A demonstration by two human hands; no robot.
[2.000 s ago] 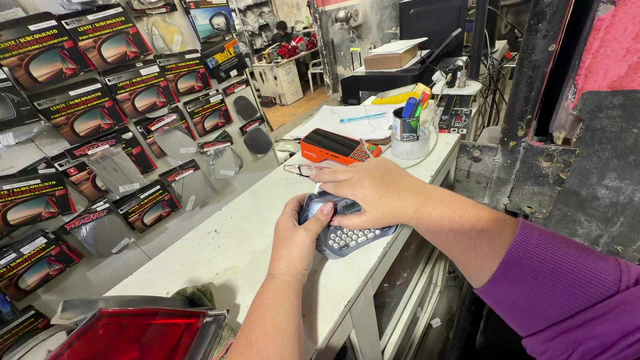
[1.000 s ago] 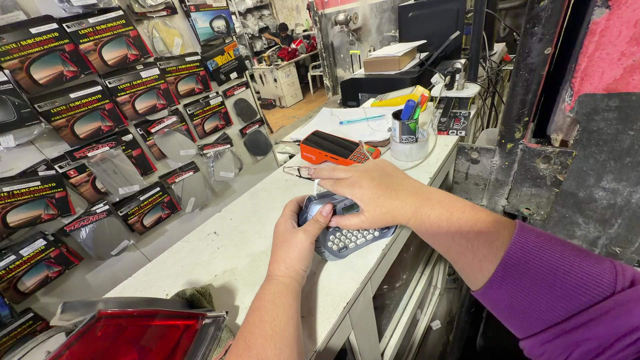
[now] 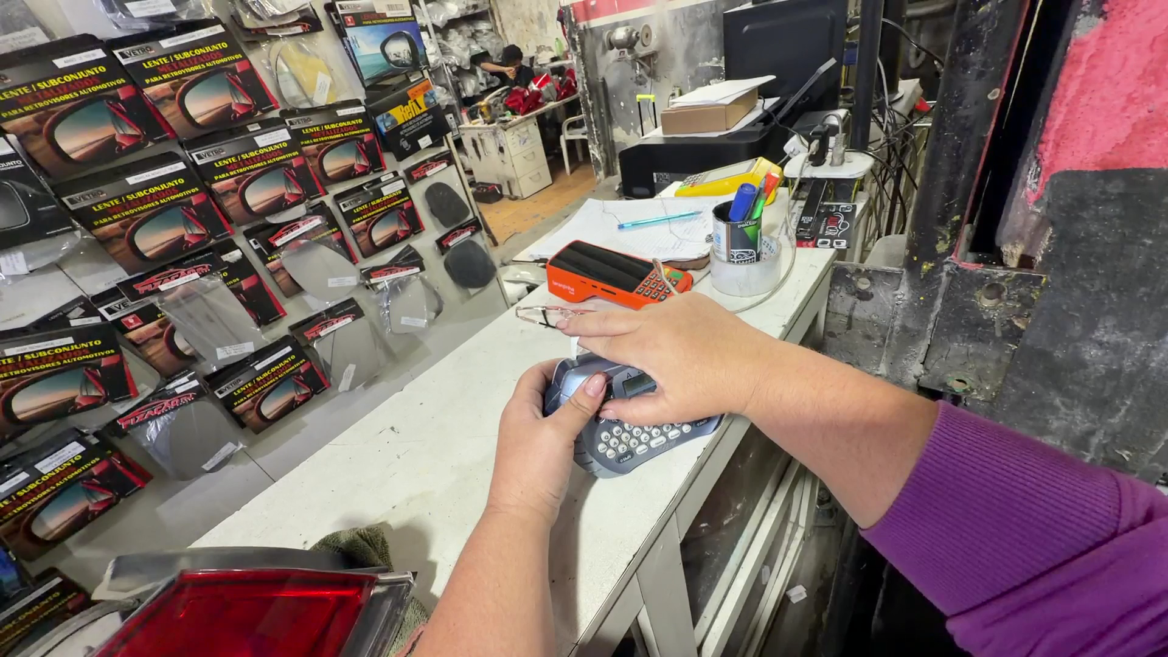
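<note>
On the white counter [image 3: 438, 438] lies a grey-blue handheld label maker [image 3: 630, 447] with pale round keys and a small display. My left hand [image 3: 547, 429] grips its left side, thumb on top. My right hand [image 3: 675, 356] lies across its upper part, palm down, covering much of it. A short white strip [image 3: 574, 347] sticks up at its top edge, by my right fingers. Just beyond my right fingertips is a pair of eyeglasses [image 3: 547, 316], partly hidden. Behind them sits an orange card terminal [image 3: 611, 274].
Packaged mirror lenses [image 3: 255, 164] hang on the left. A red tail light [image 3: 246, 611] lies at the near left beside a dark cloth [image 3: 356, 547]. A pen cup [image 3: 735, 239], papers [image 3: 620, 228] and a yellow device [image 3: 725, 178] stand farther back. A person [image 3: 511, 68] is in the background.
</note>
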